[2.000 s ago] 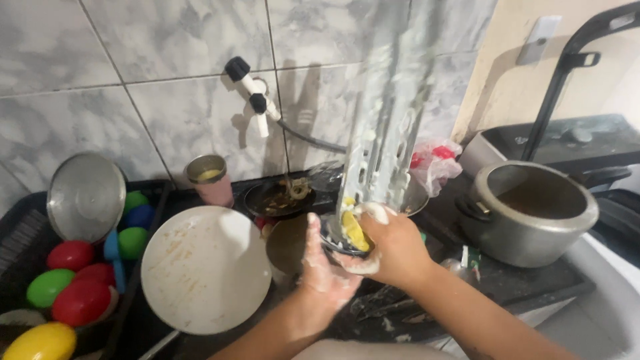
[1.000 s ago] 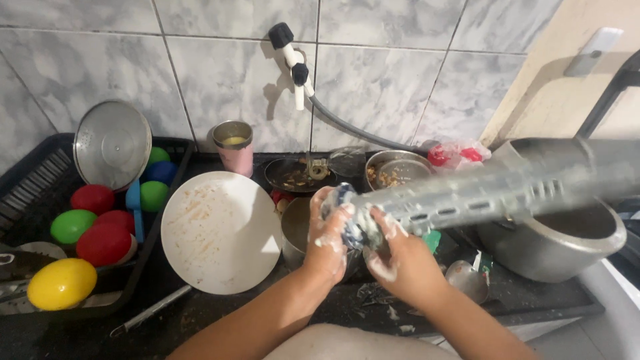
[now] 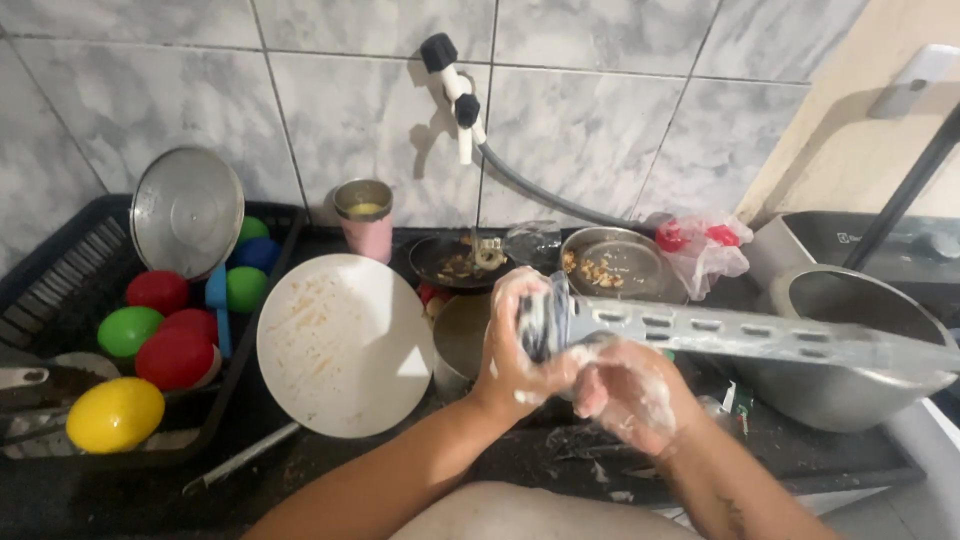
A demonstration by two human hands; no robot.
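Observation:
My left hand [image 3: 514, 349], covered in white suds, is closed around the dark, foamy end of a long grey slotted piece [image 3: 705, 330]. The piece extends right across the view, over a large metal pot [image 3: 817, 401]. Just below it, near the held end, is my soapy right hand [image 3: 634, 394], fingers curled and palm partly up; whether it grips anything cannot be told. To the left of my hands lies a white pan [image 3: 345, 345] with food residue. Behind them are a round metal pan [image 3: 622, 262] with food scraps and a small dark pan [image 3: 442, 262].
A black dish rack [image 3: 247, 352] at left holds a metal lid [image 3: 187, 214] and several coloured, rounded items. A pink cup [image 3: 367, 232] stands by the tiled wall, under a white tap [image 3: 459, 94] with a grey hose. A plastic bag [image 3: 705, 259] lies behind the pot.
The slotted piece stood upright two seconds ago and now lies roughly level, pointing right. A yellow thing seen at my right hand then is no longer visible. My right hand has turned partly palm up.

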